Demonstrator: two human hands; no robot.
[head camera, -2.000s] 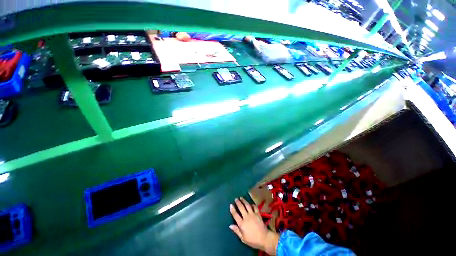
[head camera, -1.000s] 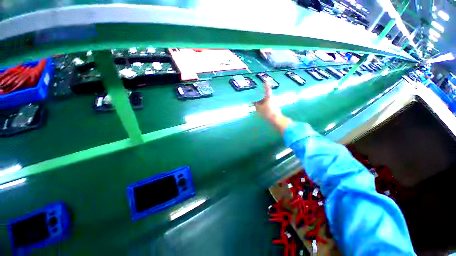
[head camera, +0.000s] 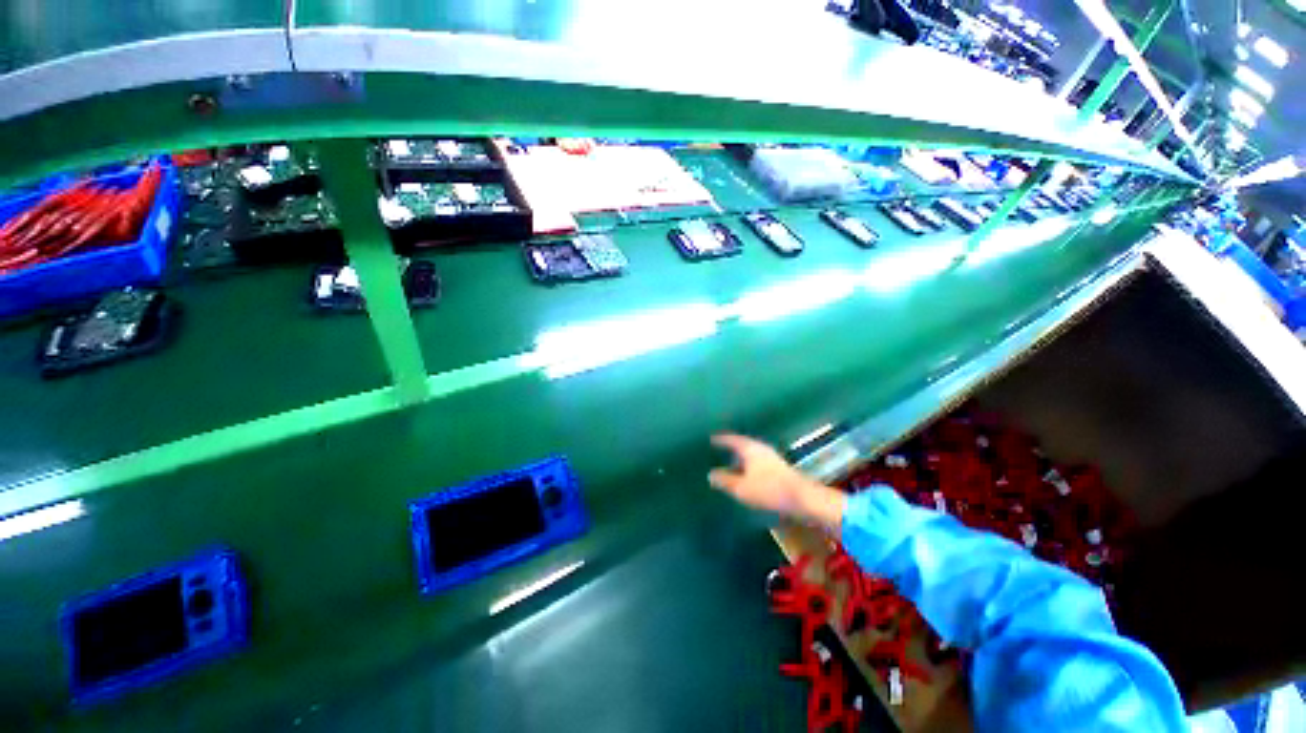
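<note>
Two blue-framed handheld devices lie face up on the glossy green bench, one left of centre (head camera: 497, 524) and one at the lower left (head camera: 155, 626). Each has a dark screen and a button pad at its right end. My right hand (head camera: 762, 480) is over the bench to the right of the nearer device, fingers apart and apparently empty, touching neither device. Its blue sleeve passes over the carton (head camera: 1146, 358) of red spring clamps (head camera: 988, 473). My left hand is not in view.
More red clamps (head camera: 816, 630) lie at the carton's left edge. A green metal post (head camera: 375, 272) and rail stand beyond the devices. Behind them are a blue bin (head camera: 136, 258) of red parts and a line of open device halves (head camera: 576, 258).
My right hand first reached from the carton's edge out over the bench, then drew back down towards the carton. The blue devices have shifted right in the view.
</note>
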